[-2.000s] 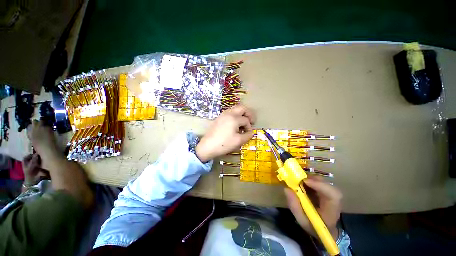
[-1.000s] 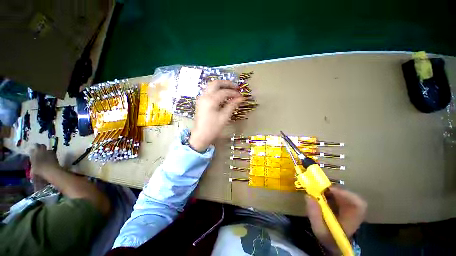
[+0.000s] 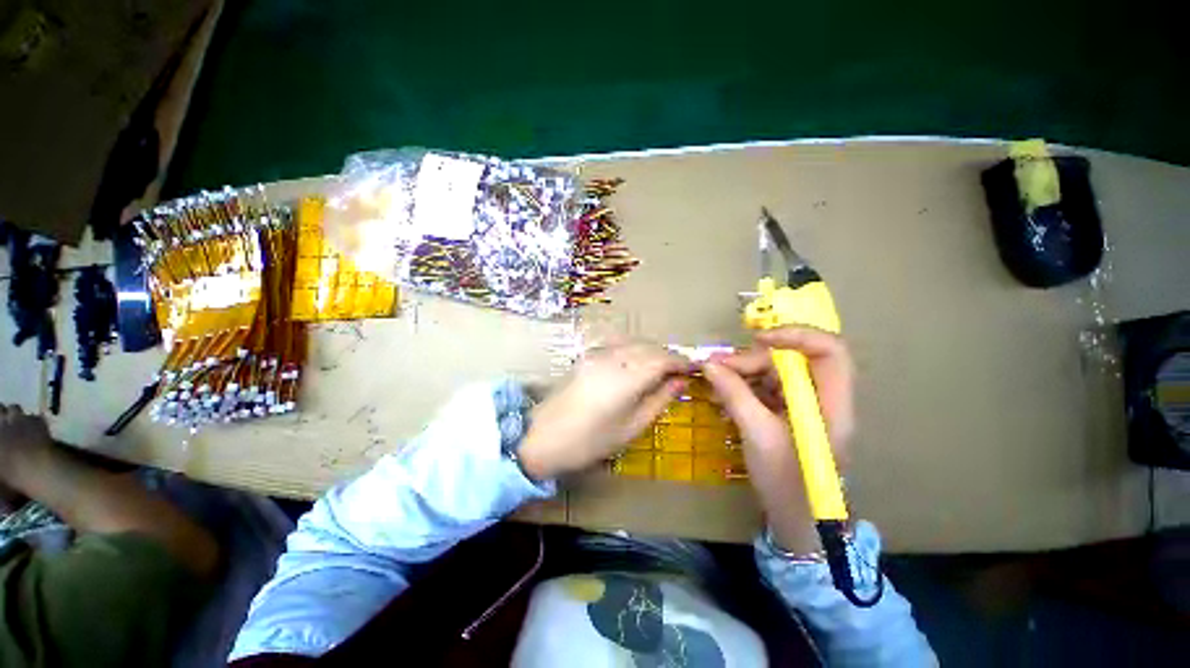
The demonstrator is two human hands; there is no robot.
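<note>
The yellow-orange circuit board panel (image 3: 675,444) lies flat on the cardboard, partly hidden under both hands. My left hand (image 3: 607,407) is over its upper left part, thumb and fingertips pinched together at the top edge; what is between them is too small to tell. My right hand (image 3: 790,424) holds the yellow soldering iron (image 3: 812,437), its dark tip pointing up and away from the panel. The thumb and a finger of my right hand meet my left fingertips at the panel's top edge.
A clear bag of leads (image 3: 503,235) lies beyond my left hand. Finished panels (image 3: 215,307) are stacked at left beside a spare panel (image 3: 342,274). A black rounded object (image 3: 1044,222) and a black-framed thing (image 3: 1159,392) are at right. Another person's arm (image 3: 98,476) is at left.
My left hand has moved from the wire ends at the bag back to the panel. My right hand has come in to meet it, and the iron's tip has swung up off the panel.
</note>
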